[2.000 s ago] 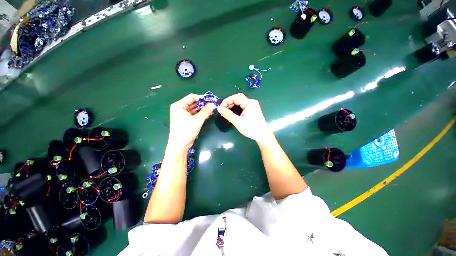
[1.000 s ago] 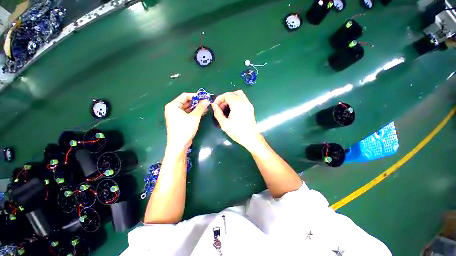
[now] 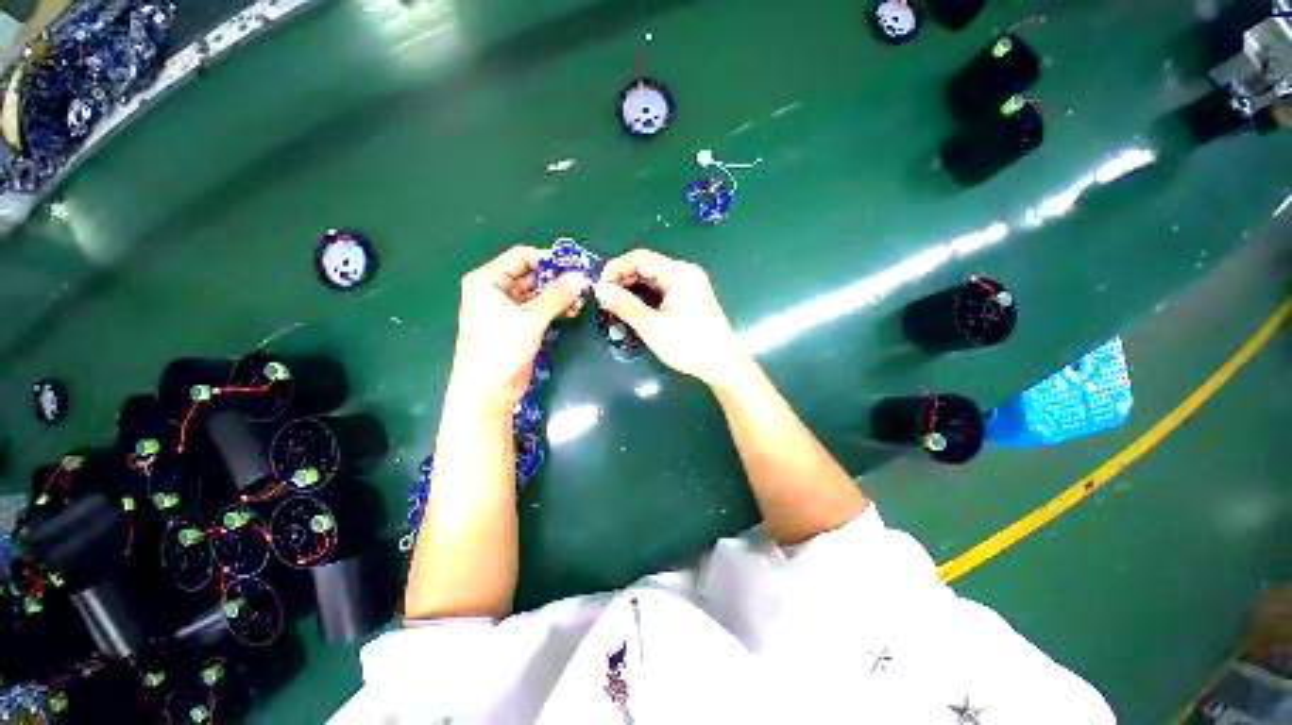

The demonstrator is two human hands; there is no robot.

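Note:
My left hand (image 3: 507, 315) holds a blue circuit board (image 3: 567, 261) with pale wires between thumb and fingers. My right hand (image 3: 666, 312) is beside it, its thumb and finger pinched at the board's right edge; what they pinch is too small to tell. A black cylinder housing (image 3: 621, 337) with a green plug at its mouth lies partly hidden under my right hand. A pile of blue boards (image 3: 527, 451) lies behind my left forearm. A single board (image 3: 711, 200) with a white connector lies beyond my hands.
Many black housings (image 3: 305, 453) stand and lie at the left. More housings (image 3: 947, 428) lie at the right, near a blue stool (image 3: 1073, 394). Round end caps (image 3: 645, 108) sit on the green bench (image 3: 808, 213). A tangle of boards (image 3: 92, 88) is behind the metal edge at upper left.
The end caps on the bench have shifted right and farther away, while the single board has moved slightly away. The housing beneath my right hand now shows its green plug. My hands remain together at the board.

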